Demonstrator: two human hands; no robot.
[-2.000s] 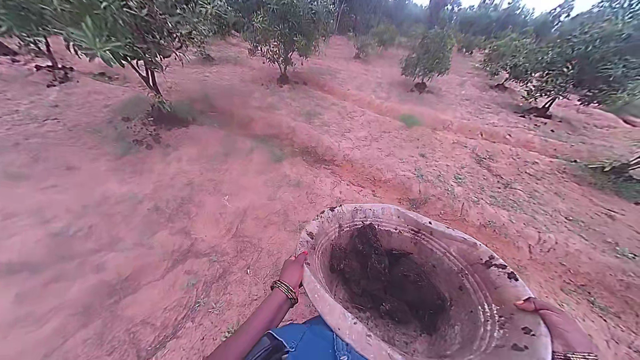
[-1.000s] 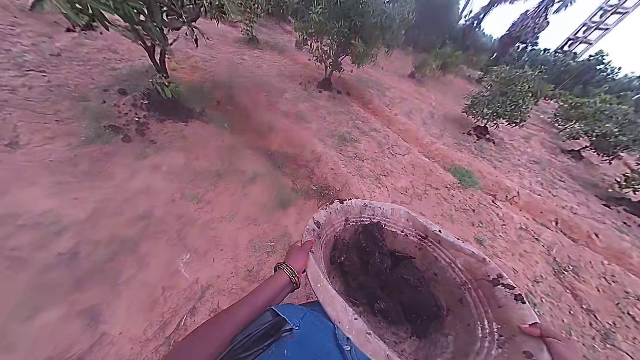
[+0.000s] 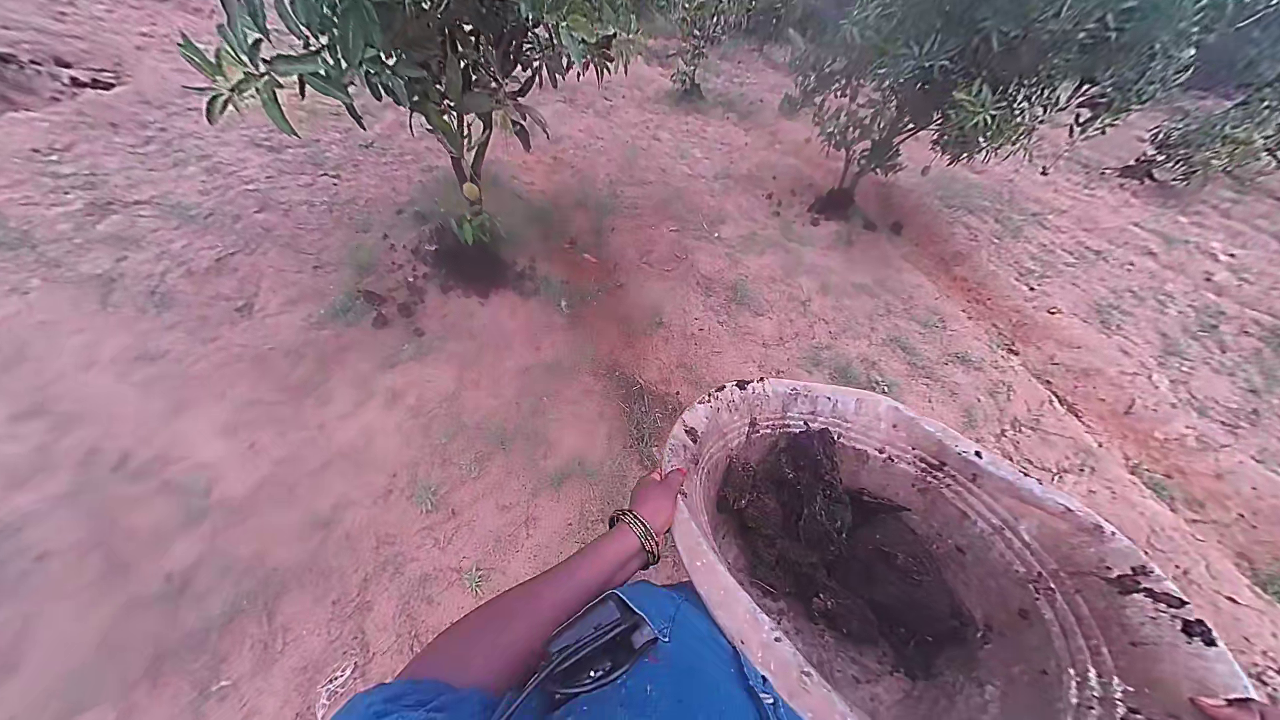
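Note:
A wide, pale, mud-smeared basin is held in front of my body at the lower right. Dark, clumped matter like manure or wet soil lies inside it. My left hand, with bangles at the wrist, grips the basin's left rim. Only a small part of my right hand shows at the bottom right corner, on the rim's right end; most of it is out of frame.
A small leafy tree grows ahead to the left, with dark clumps around its base. Another tree stands farther right, also with dark matter at its foot. A shallow furrow crosses the reddish ground on the right.
The tree at the left and its dark clumps are now closer and nearer the middle of view. The view has turned down. Both hands stay on the basin.

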